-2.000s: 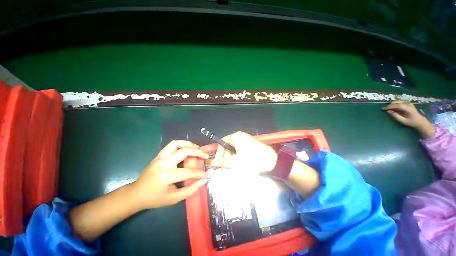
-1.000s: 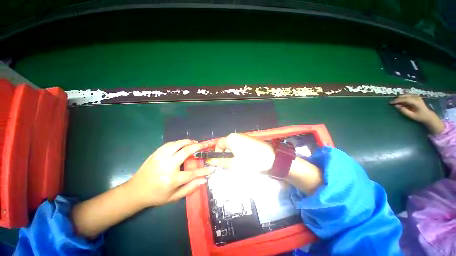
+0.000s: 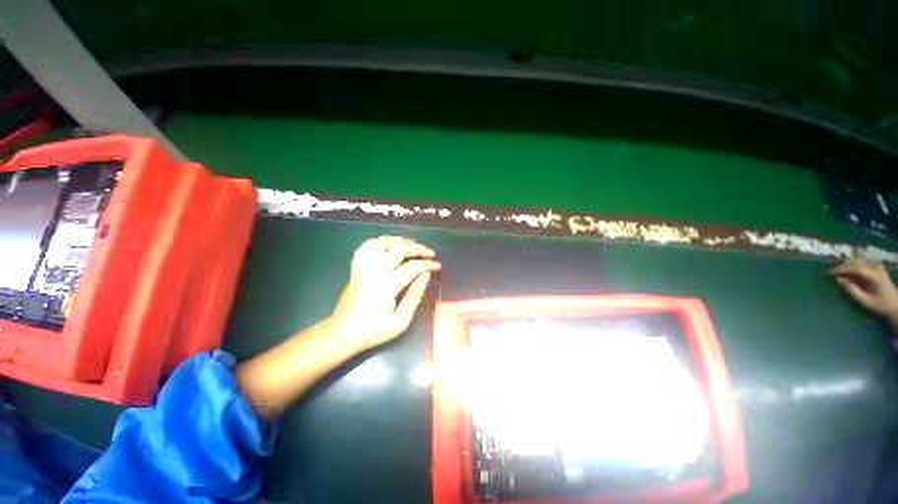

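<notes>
The open tablet (image 3: pixel 527 474) lies in its red foam tray (image 3: pixel 451 413) on the bench in front of me. White glare washes out most of the tablet; some circuitry shows at its lower left. My left hand (image 3: pixel 379 295) is beyond the tray's upper left corner, fingers bent, fingertips at the left end of a dark sheet (image 3: pixel 522 268). I cannot tell whether the fingertips hold anything small. My right hand is out of the picture, and no tweezers show.
At left, a stack of red foam trays (image 3: pixel 202 266) holds another open tablet (image 3: pixel 74 231) on top. A chipped rail (image 3: pixel 394 209) separates bench and green belt. A grey post (image 3: pixel 84 74) stands upper left. A dark panel (image 3: pixel 857 205) and another person's hand (image 3: pixel 868 285) are at far right.
The view has shifted left, showing more of the stack. My right hand and the tweezers have left the picture. My left hand has moved off the tablet to the dark sheet.
</notes>
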